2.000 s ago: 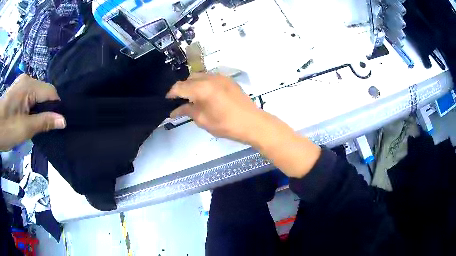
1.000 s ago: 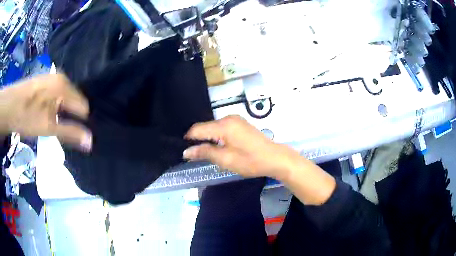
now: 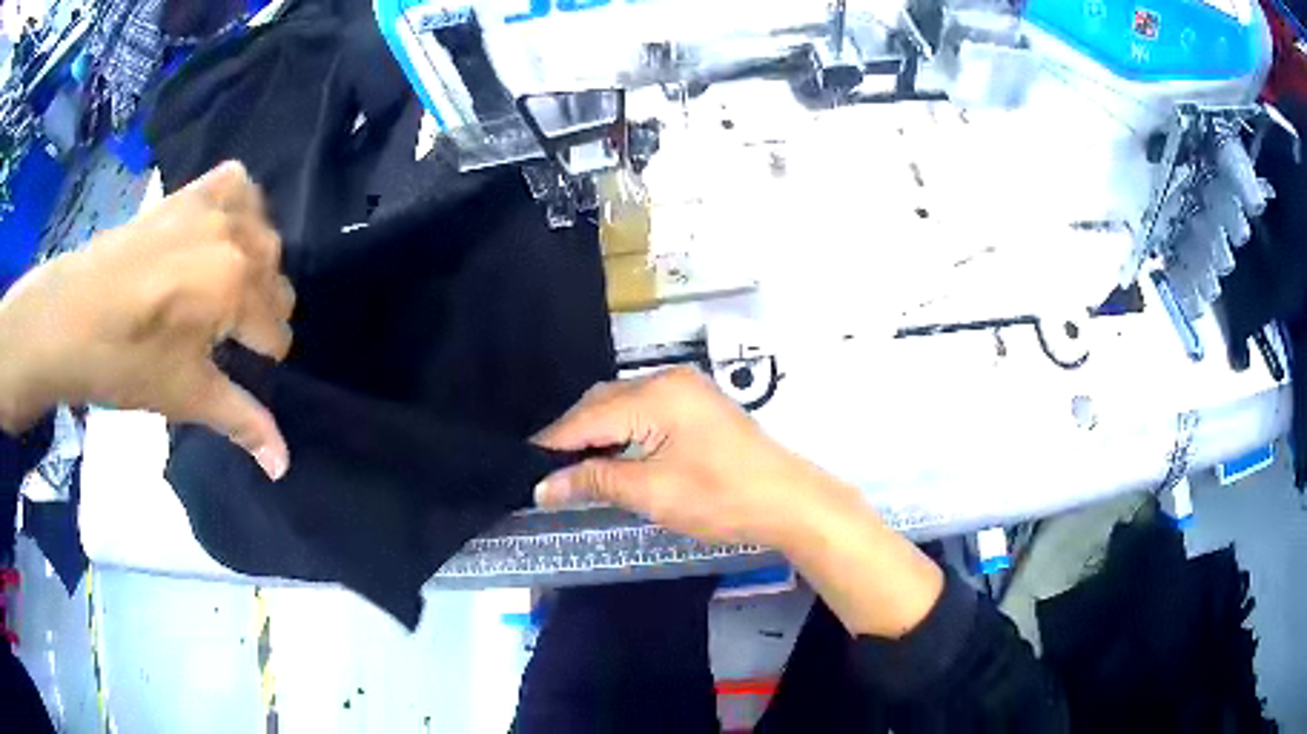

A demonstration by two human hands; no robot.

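Observation:
A large black garment [image 3: 473,308] lies left of the machine bed, its far part at the presser foot [image 3: 563,194] and a pointed corner hanging over the front edge. My right hand [image 3: 659,452] pinches the garment's edge between thumb and fingers, in front of the foot. My left hand [image 3: 194,323] is at the left on the garment, fingers curled around a fold and thumb lying apart on the cloth. Yellow-brown tape patches [image 3: 628,255] sit right of the foot.
The white and blue sewing machine head [image 3: 688,43] spans the top. A ruler tape [image 3: 573,548] runs along the table's front edge. A blue tool [image 3: 1178,316] lies at the right. Dark cloth [image 3: 1147,631] hangs at lower right, and patterned cloth [image 3: 132,58] is at upper left.
The garment's far part now lies straighter along the foot. Both hands have moved nearer the table's front edge, and the left thumb has spread from the fingers. More of the machine head shows.

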